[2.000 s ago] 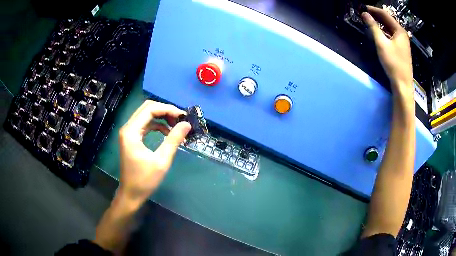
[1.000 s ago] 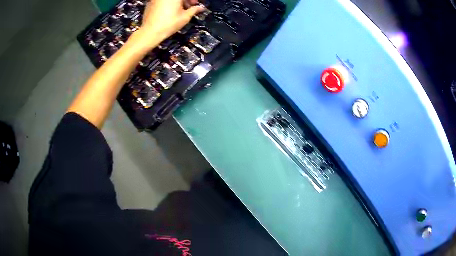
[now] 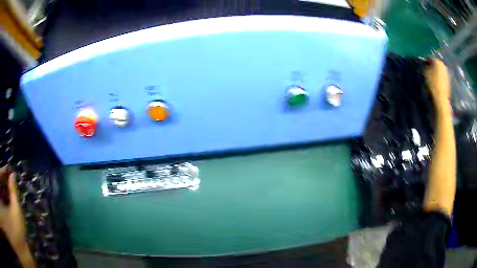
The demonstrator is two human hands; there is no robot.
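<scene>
My left hand [image 3: 9, 209] is at the far left edge, partly cut off and blurred, over the left black blister tray [image 3: 44, 209]; whether it holds anything cannot be told. My right hand [image 3: 438, 76] reaches to the far edge of the right black blister tray [image 3: 397, 120]; its fingertips are blurred, and what they touch is unclear. The small clear blister strip [image 3: 151, 179] with a few black parts lies on the green mat against the panel.
The blue control panel [image 3: 225, 84] spans the middle, with the red emergency stop [image 3: 86, 125], white button [image 3: 120, 116], orange button [image 3: 158, 110], green button [image 3: 297, 97] and another white button [image 3: 333, 96]. Crumpled clear plastic [image 3: 370, 246] lies low right. A yellow-black post [image 3: 20, 31] stands upper left.
The view has swung right. My left hand has shifted to the left edge of the picture, still at the left tray. My right hand, out of view a second ago, is now at the right tray.
</scene>
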